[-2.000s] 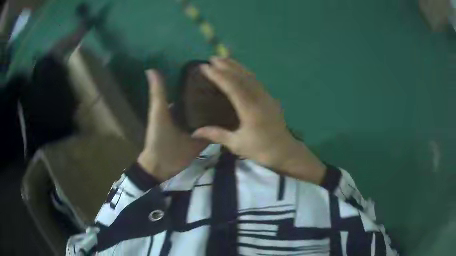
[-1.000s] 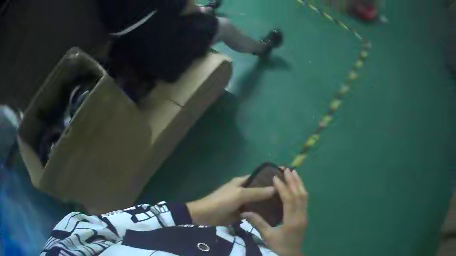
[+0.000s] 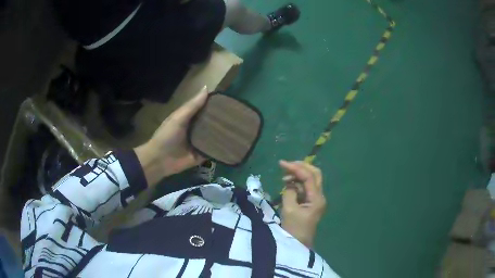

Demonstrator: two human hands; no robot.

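Note:
A wood-grain piece [image 3: 226,128] with rounded corners and a black rim is in my left hand [image 3: 176,136], brown streaked face up. My left thumb lies along its upper left edge, and the fingers under it are mostly hidden. My right hand [image 3: 304,198] is apart from the piece, below and to its right. Its fingers are curled and nothing shows in them; whether they are closed is not clear.
Another person in dark clothes [image 3: 157,49] is at the upper left, with a dark shoe [image 3: 284,17] on the green floor. A cardboard carton [image 3: 217,68] is beside them. An open carton [image 3: 40,117] is at the left edge. Yellow-and-black tape [image 3: 350,96] crosses the floor. Tan boxes [image 3: 471,217] stand lower right.
The piece was between both hands a second ago. Now my left hand alone holds it, higher and farther left, with its face in full view. My right hand has come off it. The camera view has shifted.

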